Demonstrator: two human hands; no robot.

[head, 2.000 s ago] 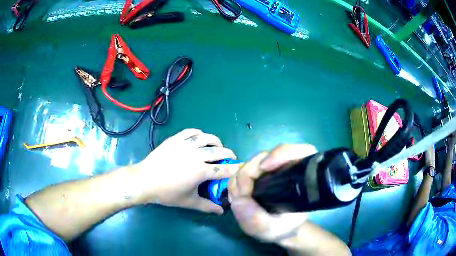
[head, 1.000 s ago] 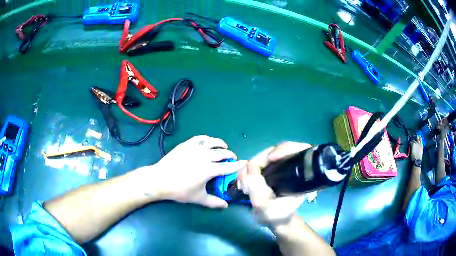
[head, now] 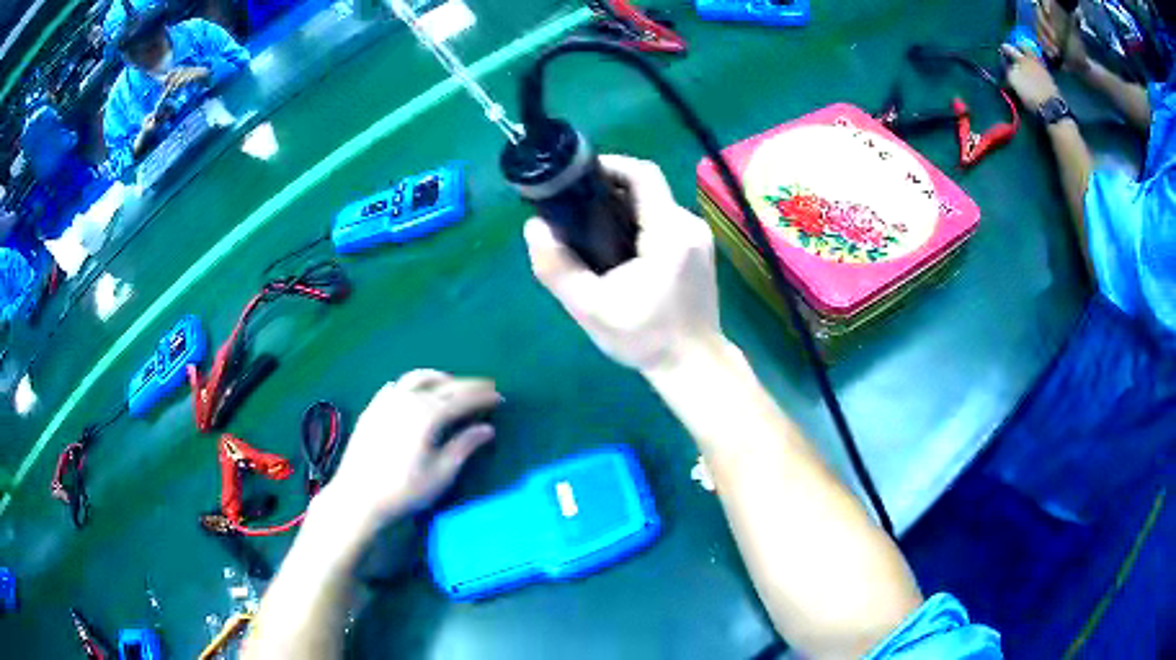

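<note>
A blue battery tester lies back side up on the green mat in front of me, with a small white label on it. My right hand is shut around the black electric screwdriver, held up away from the tester; its bit is hidden. My left hand is above the mat just up and left of the tester, fingers apart and holding nothing. Red clamp and looped leads lie beyond my left hand.
A square tin with a pink flowered lid stands at right. Other testers with leads lie further back. The screwdriver's black cord hangs across the tin's left side. An orange-yellow tool lies lower left. People in blue sit at far left and right.
The view has turned. My left hand has let go of the tester, and my right hand has lifted the screwdriver up and away from it. The tester now lies uncovered.
</note>
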